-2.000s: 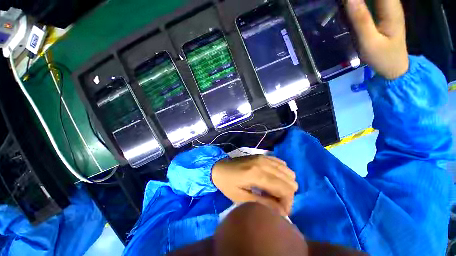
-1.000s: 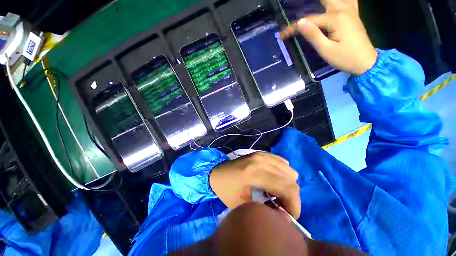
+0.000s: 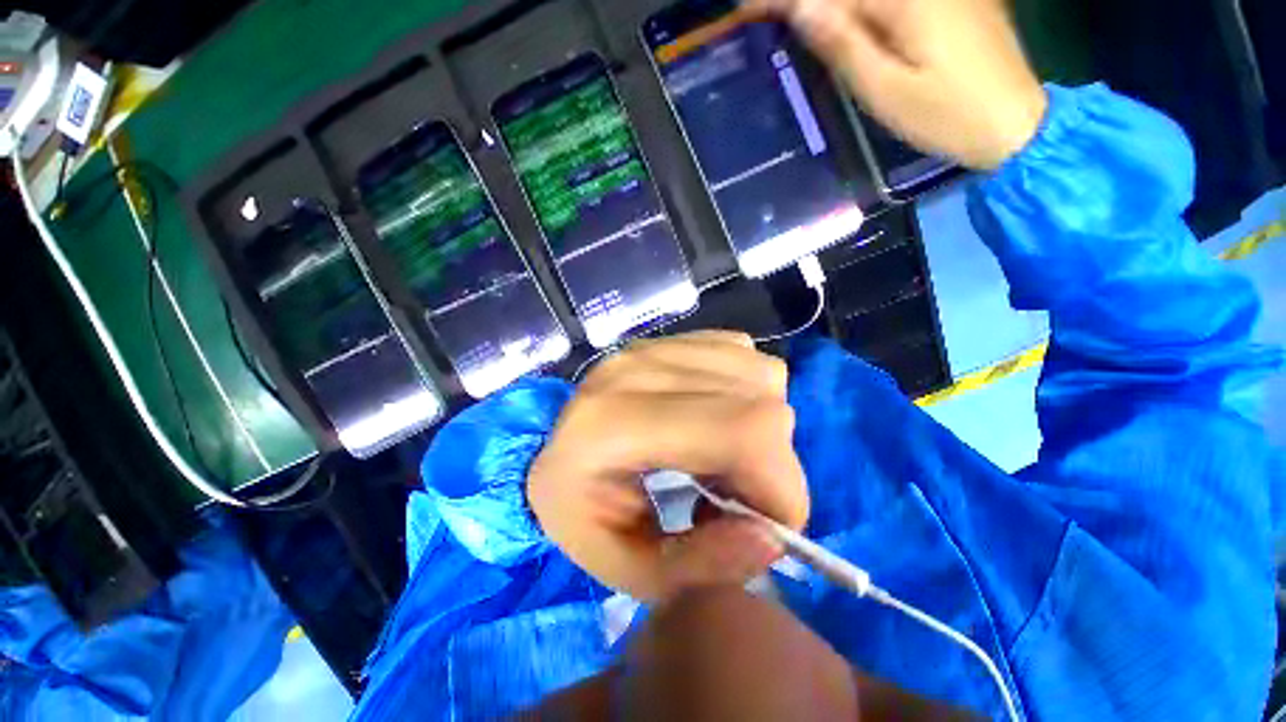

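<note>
Several smartphones lie side by side in a black ladder-like tray [image 3: 327,167]. The middle phones [image 3: 571,169] [image 3: 444,240] show green text rows; the left phone [image 3: 332,325] is darker. The fourth phone [image 3: 769,176] has a dark bluish screen with a lilac bar and a white plug [image 3: 811,272] at its lower end. Another phone lies partly under my right hand [image 3: 924,78], which is empty, its fingers reaching over the fourth phone's top; contact is unclear. My left hand [image 3: 663,444] is closed around a small grey-white piece [image 3: 673,499] of a thin white lead [image 3: 931,625] with an inline piece.
A thicker white cord [image 3: 92,317] and a thin black cable loop over the green mat [image 3: 198,353] at left. A white adapter [image 3: 82,106] is at upper left. Black stacked trays [image 3: 889,310] show below the bench edge. A neighbour's blue sleeve [image 3: 212,621] is at lower left.
My left hand has risen from my lap towards my chest, showing the grey-white piece and more lead. My right hand has moved left from the rightmost phone to the fourth phone's top.
</note>
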